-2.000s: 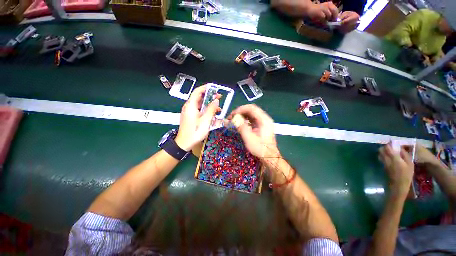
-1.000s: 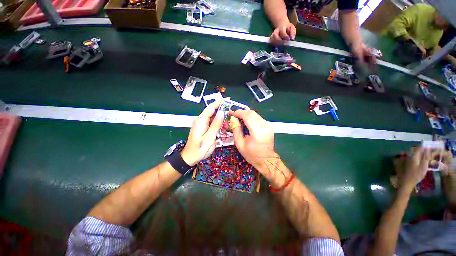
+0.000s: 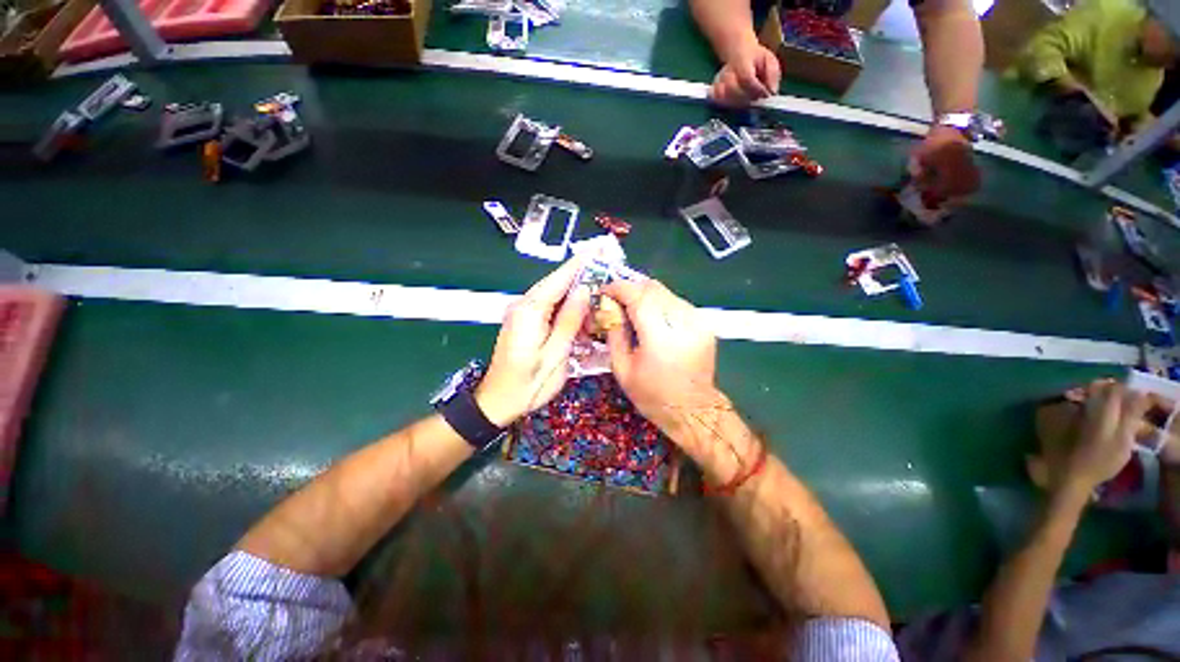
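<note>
My left hand (image 3: 533, 339) holds a white housing (image 3: 591, 354) above the far part of the parts box. My right hand (image 3: 663, 347) is on the same housing, its thumb and fingertips close to my left fingertips; a pale yellow cover shows on a right fingertip. The fingers hide most of the housing, and I cannot tell whether a small part is between them. The open parts box (image 3: 593, 437) under my hands holds a mass of tiny red and blue-grey pieces.
Housings with parts attached lie on the green belt (image 3: 388, 220) beyond the pale rail (image 3: 259, 292). Across it, a person's hand (image 3: 942, 175) reaches onto the belt. Another person's hand (image 3: 1103, 433) holds a housing at right. A carton (image 3: 352, 36) and pink trays stand at far left.
The belt units have shifted right. My hands have come together on the housing, which has tilted and lowered. The person opposite has reached over the belt units.
</note>
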